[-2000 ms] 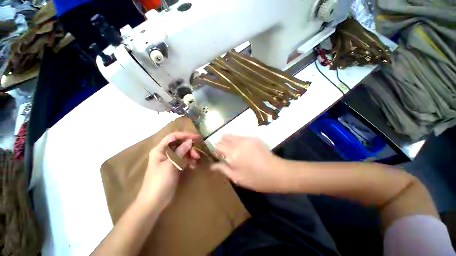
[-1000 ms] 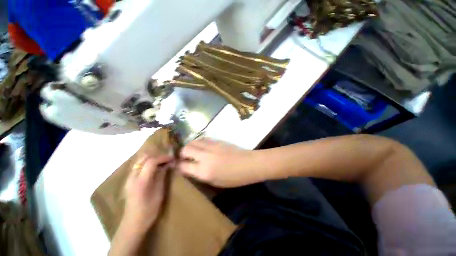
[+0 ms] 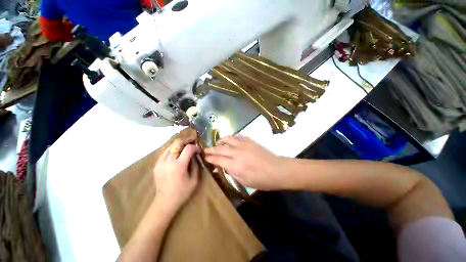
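A tan-brown fabric panel [image 3: 138, 189] lies on the white table and runs down over my lap; its top corner is at the presser foot [image 3: 194, 113] of the white sewing machine [image 3: 204, 38]. My left hand [image 3: 179, 171] is on the panel near its right edge, fingers bent and gripping the cloth. My right hand [image 3: 245, 161] lies at the same edge, fingertips on the brown strip there. A zipper [image 3: 232, 181] with a shiny line runs from under my right hand towards my lap. The fingertips are partly hidden in the cloth.
A fan of gold-lined zippers [image 3: 265, 84] lies on the machine bed. A second zipper bundle [image 3: 380, 38] is at the far right, near a dark cord. Grey fabric [image 3: 434, 77] hangs at right, above a blue bin [image 3: 370, 138]. A person in blue [image 3: 92, 18] is behind the machine.
My left hand has turned palm-down onto the panel edge. My right hand has come in beside it. The zipper now shows below my right hand. The camera view has shifted and returned.
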